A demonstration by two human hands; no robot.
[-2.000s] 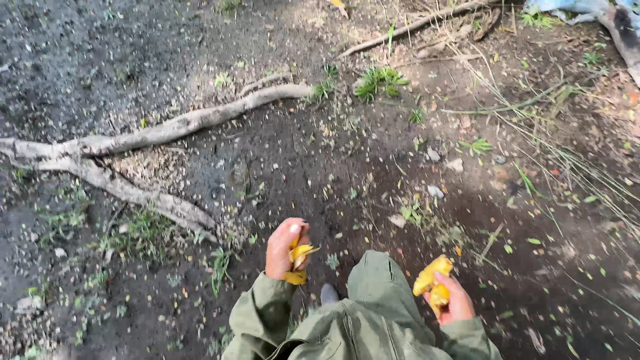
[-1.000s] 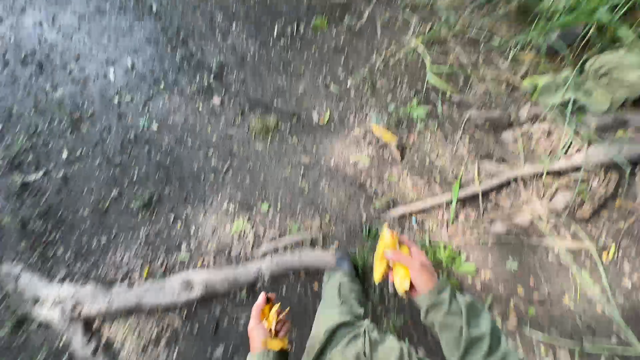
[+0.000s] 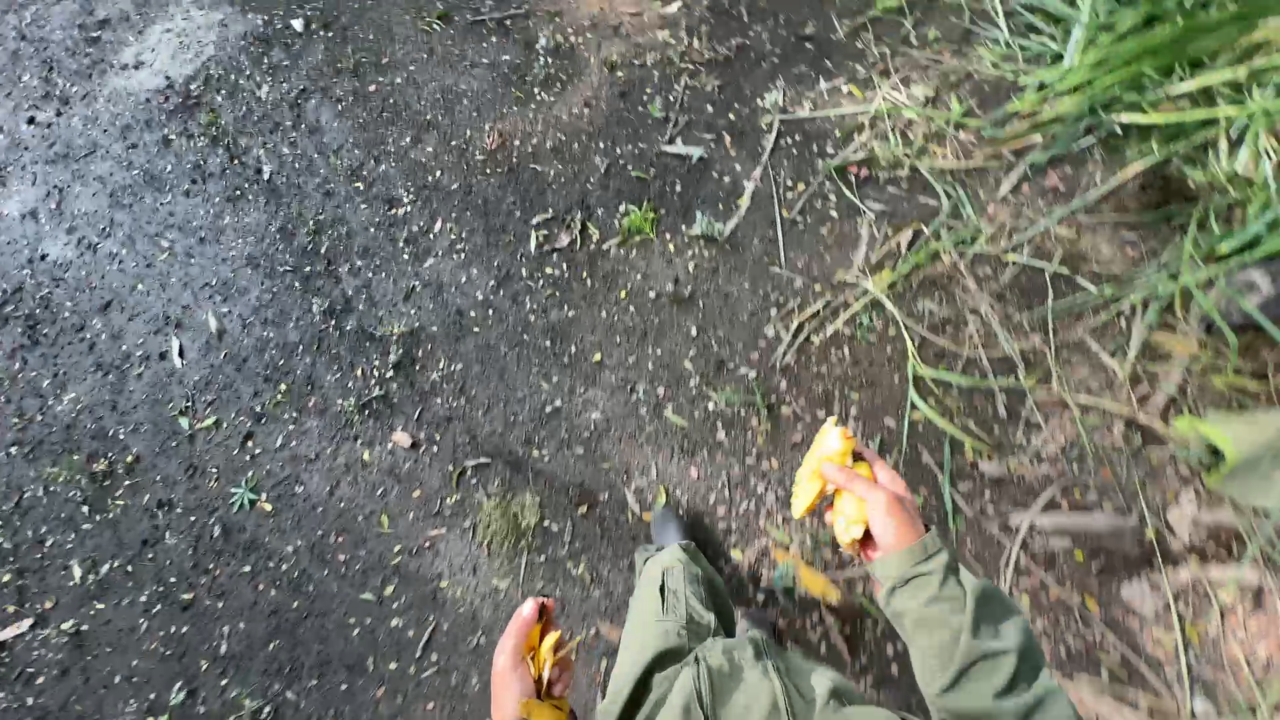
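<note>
At the bottom centre, my left hand [image 3: 520, 660] is closed around yellow peel-like pieces [image 3: 545, 660]; what exactly they are I cannot tell. My right hand [image 3: 885, 505], lower right of centre, grips yellow, lumpy pieces of what looks like fruit [image 3: 825, 468], with one finger lying across them. The hands are apart, on either side of my green trouser leg [image 3: 675, 610]. A green sleeve [image 3: 975, 630] covers my right arm. The tip of a dark shoe [image 3: 668, 525] shows beyond the trouser leg.
Dark soil [image 3: 400, 300] strewn with small leaves and bits spreads ahead and to the left. Long green grass [image 3: 1180, 110] and dry stalks lie at the right. A yellow leaf-like piece [image 3: 808, 578] is on the ground below my right hand. Green material [image 3: 1245, 455] shows at the right edge.
The view has moved over the ground; the forked branch seen earlier is out of view and long grass has come in at the right. Both hands still hold the yellow pieces.
</note>
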